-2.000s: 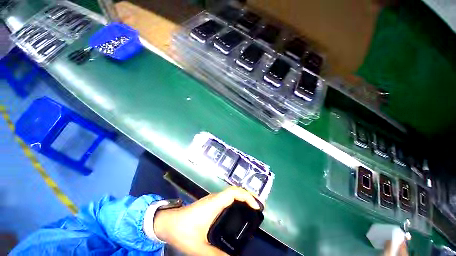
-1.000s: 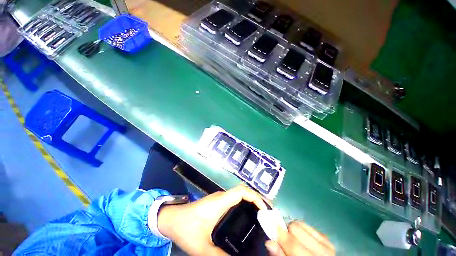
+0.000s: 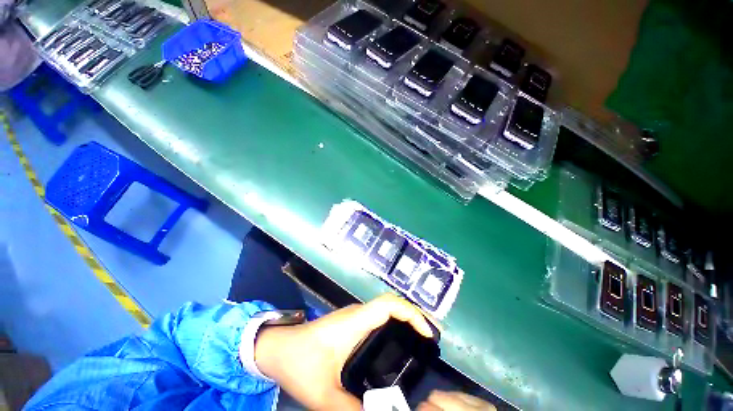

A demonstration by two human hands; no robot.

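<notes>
My left hand [image 3: 309, 353], with a pale band at the blue cuff, grips a black device housing [image 3: 390, 357] over the bench's front edge. My right hand [image 3: 454, 401] is at the bottom edge, mostly cut off. A small white wipe [image 3: 386, 399] lies against the lower part of the housing's face, beside my right fingers; their hold on it is cut off by the edge. A white-edged sheet with dark squares [image 3: 396, 255] lies flat on the green bench just beyond my left hand.
Stacked clear trays of black devices [image 3: 426, 104] stand at the back. A lower tray [image 3: 575, 269] and a white bottle [image 3: 635, 377] are at right. A blue parts bin [image 3: 205, 52] and black scissors [image 3: 147, 75] are at far left; a blue stool [image 3: 88, 181] stands below.
My right hand came from the white bottle to the housing, and the wipe then moved from the housing's right side down to its lower part. The left hand keeps its hold.
</notes>
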